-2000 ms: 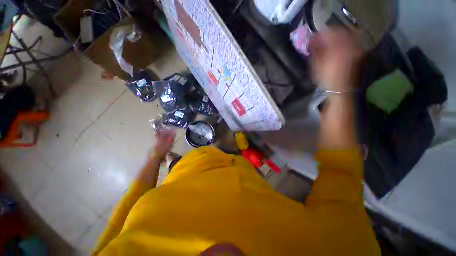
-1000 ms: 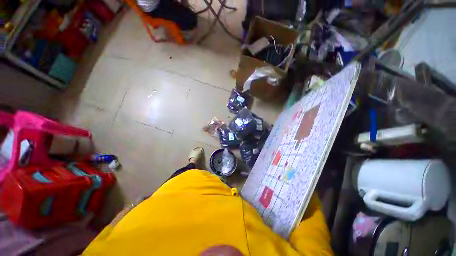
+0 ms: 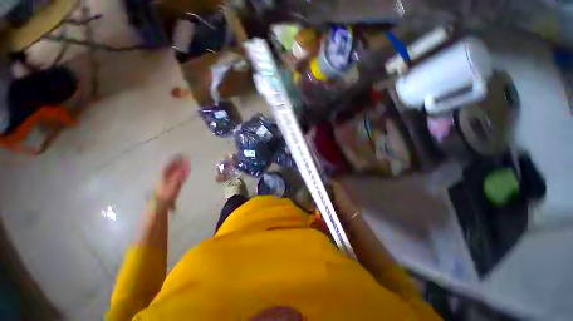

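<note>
The light table top [image 3: 295, 138] stands on edge in the middle and shows as a narrow, slanting white strip, its printed face hardly visible. My right hand [image 3: 338, 197] is on the right side of its lower part, close against it; the fingers are blurred and partly hidden, so the grip cannot be made out. My left hand [image 3: 174, 175] is raised over the floor at the left, blurred, apart from the table top, with nothing seen in it.
Dark plastic bags [image 3: 254, 144] and a round dark container [image 3: 273, 184] are on the floor left of the table top. A cardboard box [image 3: 229, 78] is beyond. At right are a white appliance [image 3: 443, 75] and a green cloth [image 3: 502, 186] on something dark. An orange stool [image 3: 41, 128] is far left.
The view has swung round. The table top has turned from showing its printed face to nearly edge-on. My left hand has come into view, and my right hand now shows beside the top.
</note>
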